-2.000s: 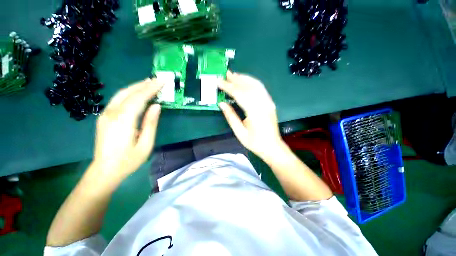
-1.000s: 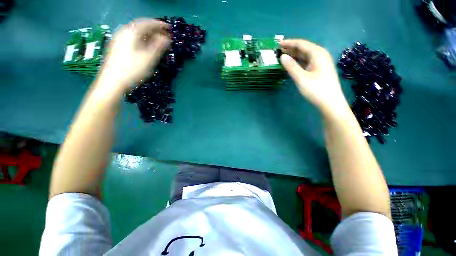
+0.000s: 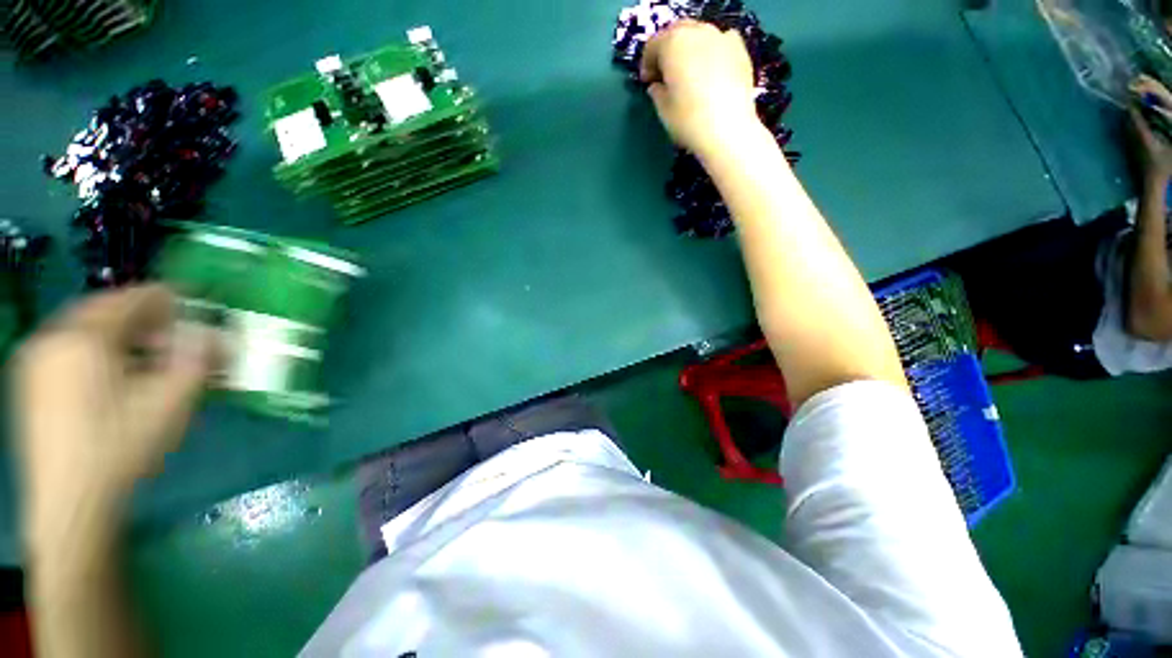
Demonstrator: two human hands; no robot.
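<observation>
My left hand (image 3: 116, 373), blurred, holds a green circuit board (image 3: 270, 315) by its left side, above the table at the left. The board has pale white patches and is blurred too. My right hand (image 3: 701, 77) is at the top of the right heap of black parts (image 3: 704, 193), fingers curled down; whether it pinches a part is hidden. A stack of boards (image 3: 386, 161) with white blocks on top stands between the hands. The left heap of black parts (image 3: 154, 154) lies behind the held board.
More boards (image 3: 77, 23) are at the top left edge. A blue tray (image 3: 983, 444) with rows of boards is beside the table (image 3: 540, 283) at the right, near a red stool (image 3: 733, 411). Another person's arm (image 3: 1150, 257) shows at the far right.
My left hand has moved from the left heap and now holds a single board. My right hand has left the stack for the right heap. The view has shifted.
</observation>
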